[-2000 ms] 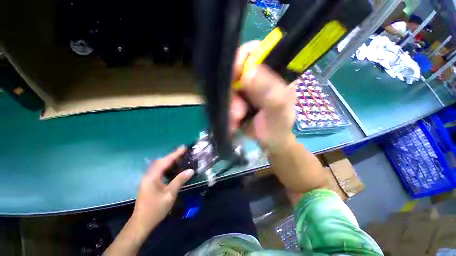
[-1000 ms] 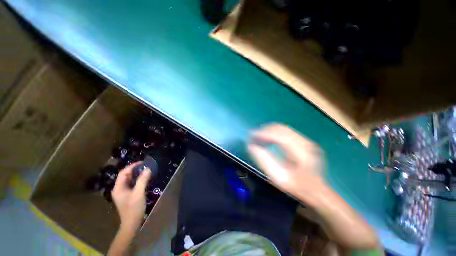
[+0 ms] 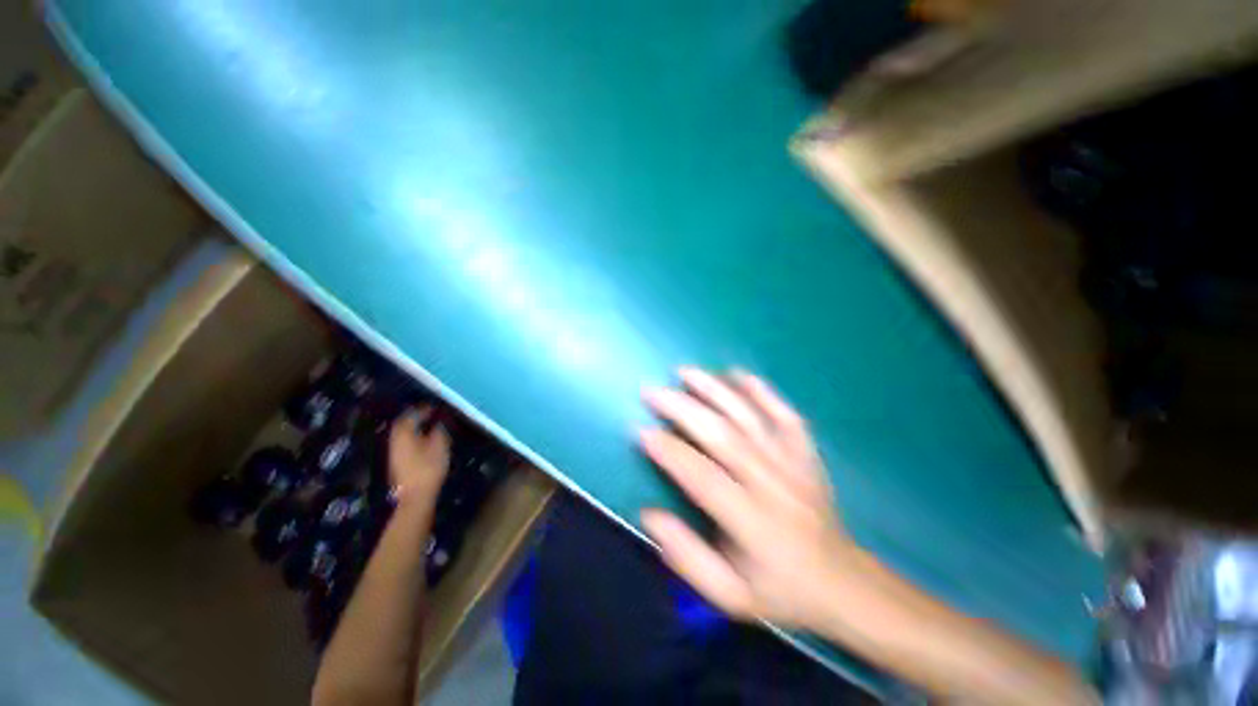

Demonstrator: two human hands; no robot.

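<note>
The lower carton stands open below the bench edge at left, with many glossy black housings inside. My left hand reaches into this carton among the housings. Its fingers are blurred and dark around the tips, so whether it holds a housing does not show. My right hand is over the green bench top near its front edge, palm down with fingers spread, holding nothing.
A large open carton lies on the bench at right, with black housings in its dark interior. A dark object with an orange mark is at its upper left corner. Blurred silver-white parts show at the lower right. More brown cardboard is at far left.
The view has swung left from the screwdriver and tray to the lower carton. My left hand has gone deeper among the housings; the housing seen in it is no longer distinct. My right hand's fingers have spread.
</note>
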